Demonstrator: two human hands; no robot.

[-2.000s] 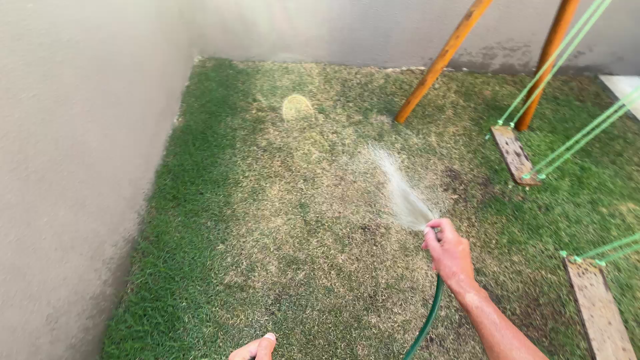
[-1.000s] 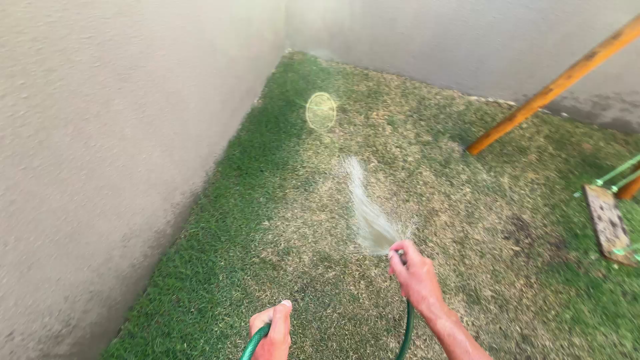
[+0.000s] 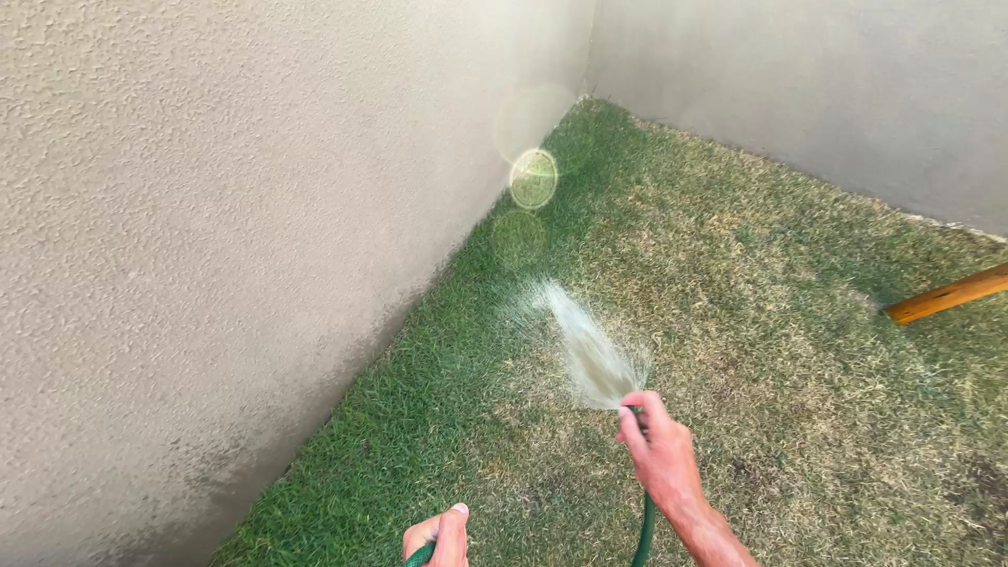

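My right hand [image 3: 660,449] grips the end of a green garden hose [image 3: 645,529], with fingers and thumb at its mouth. A fan of water [image 3: 592,350] sprays from there up and to the left, over the grass. The hose hangs down from this hand and leaves the view at the bottom edge. Low in the view, left of the right hand, my left hand [image 3: 441,539] is closed around another stretch of green hose [image 3: 421,554]. How the two stretches join is out of view.
A rough plastered wall [image 3: 236,220] runs along the left, darkened near its foot. Another wall [image 3: 803,87] meets it in a far corner. Green grass [image 3: 378,449] borders the left wall, with dry, patchy lawn [image 3: 724,315] to its right. A wooden post [image 3: 949,294] slants in at the right.
The view has swung left, so the swing seats have left the frame. The spray now lands nearer the left wall. My left hand shows the hose in it, which was not visible two seconds ago.
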